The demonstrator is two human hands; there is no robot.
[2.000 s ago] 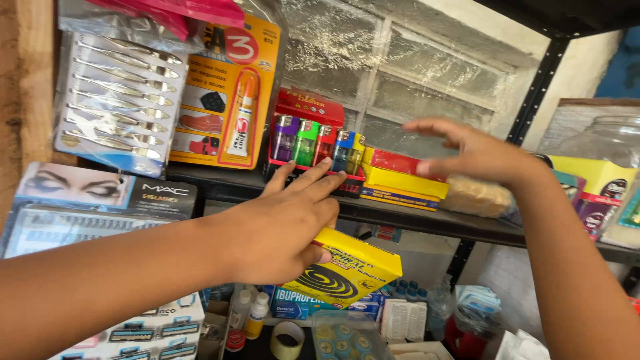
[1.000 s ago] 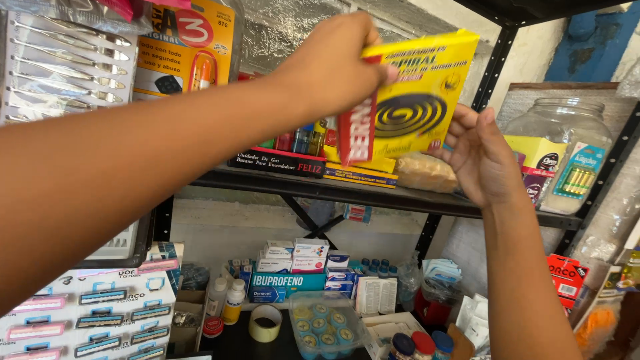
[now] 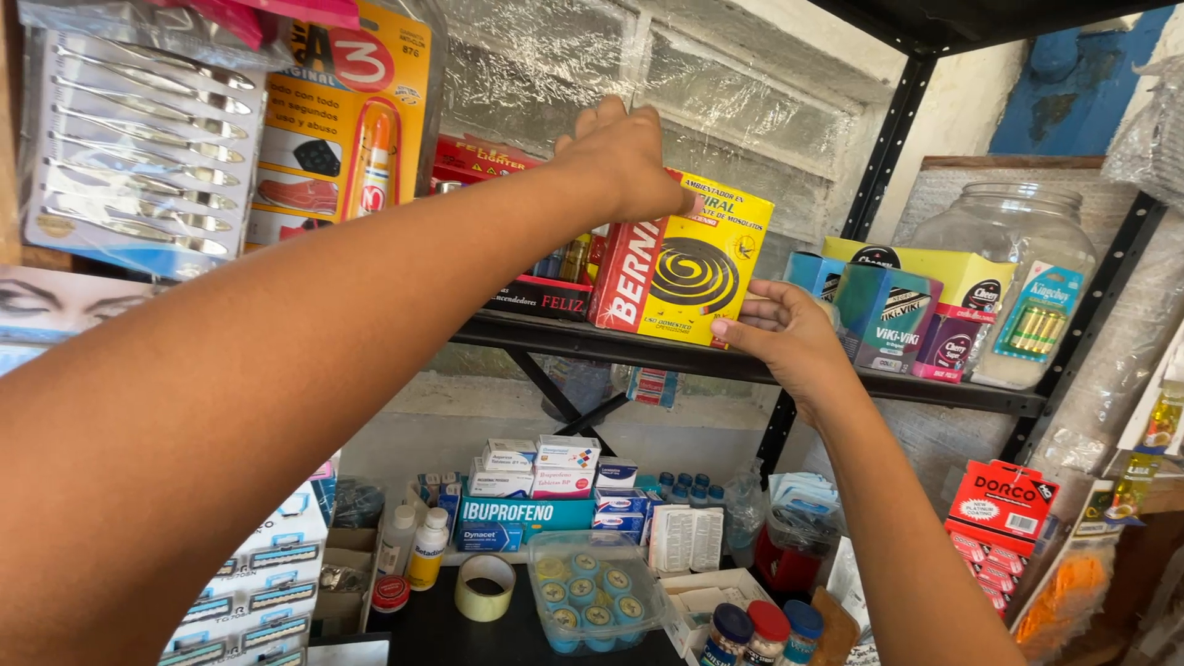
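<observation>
A yellow and red box of mosquito coils (image 3: pixel 698 268) stands upright on the black metal shelf (image 3: pixel 647 350), its coil picture facing me. My left hand (image 3: pixel 629 162) reaches over its top edge, the thumb against the upper front and the other fingers raised behind. My right hand (image 3: pixel 786 333) is at the lower right corner, thumb at the front edge and fingers beside the box. Just left of the box sits a red display box of lighters (image 3: pixel 546 291), partly hidden by my left forearm.
Shoe polish boxes (image 3: pixel 883 314) and a clear jar (image 3: pixel 1008 231) stand to the right. Tweezers (image 3: pixel 148 148) and a glue card (image 3: pixel 342 120) hang at left. Below are medicine boxes (image 3: pixel 527 513), a tape roll (image 3: pixel 484 587) and a plastic tub (image 3: pixel 597 592).
The mosquito coil box was held in the air in front of the shelf a second ago; it now stands on the shelf beside the lighters. My right hand has moved to its lower right corner.
</observation>
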